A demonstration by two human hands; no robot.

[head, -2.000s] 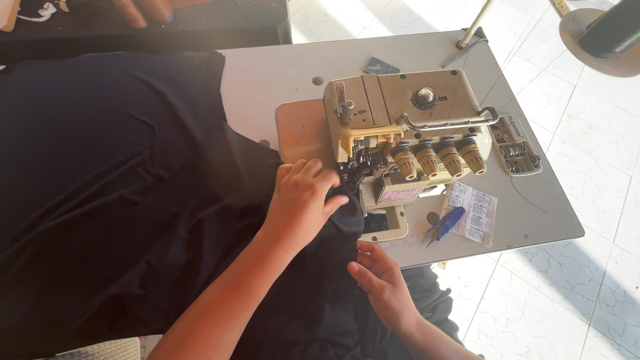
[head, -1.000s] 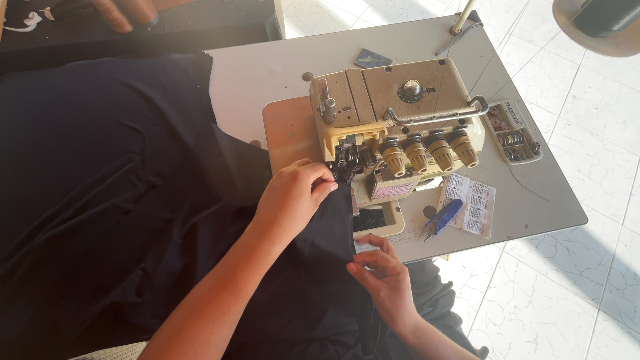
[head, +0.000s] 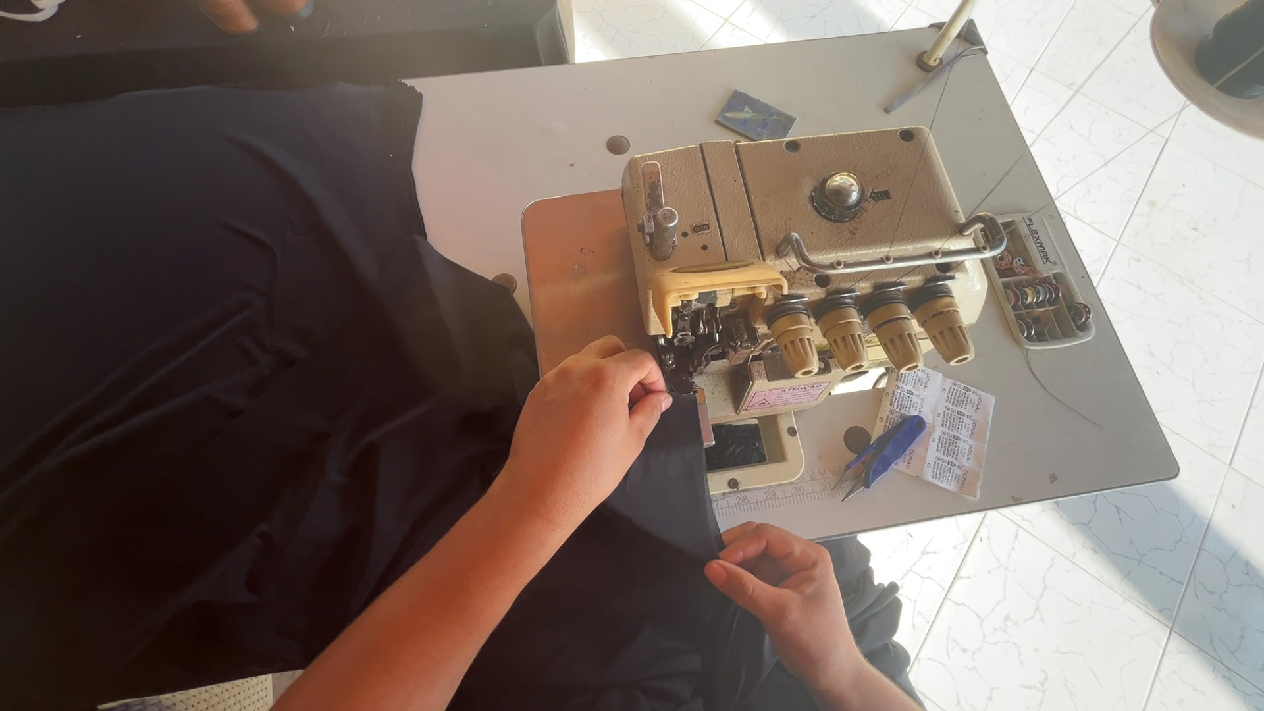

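Dark fabric [head: 247, 375] spreads over the left side and hangs down past the front of the sewing table. My left hand [head: 592, 415] pinches its edge between thumb and finger, close to the needle and presser foot area of a beige overlock sewing machine [head: 790, 207]. Lower down, my right hand [head: 780, 583] holds the same edge between thumb and fingers, just off the table's front edge. Between the hands the edge runs fairly straight, beside the machine's base. The presser foot and needles are mostly hidden in shadow.
Blue thread snips [head: 889, 454] lie partly on a printed blister pack [head: 943, 430] in front of the tension dials [head: 844, 331]. A small parts tray [head: 1047, 286] stands right of the machine. A blue flat piece [head: 755, 116] lies behind it. Another person's fingers [head: 247, 12] show top left.
My left thumb and fingers have closed on the fabric edge since the oldest frame, where they were more spread. The edge between my hands now lies straighter.
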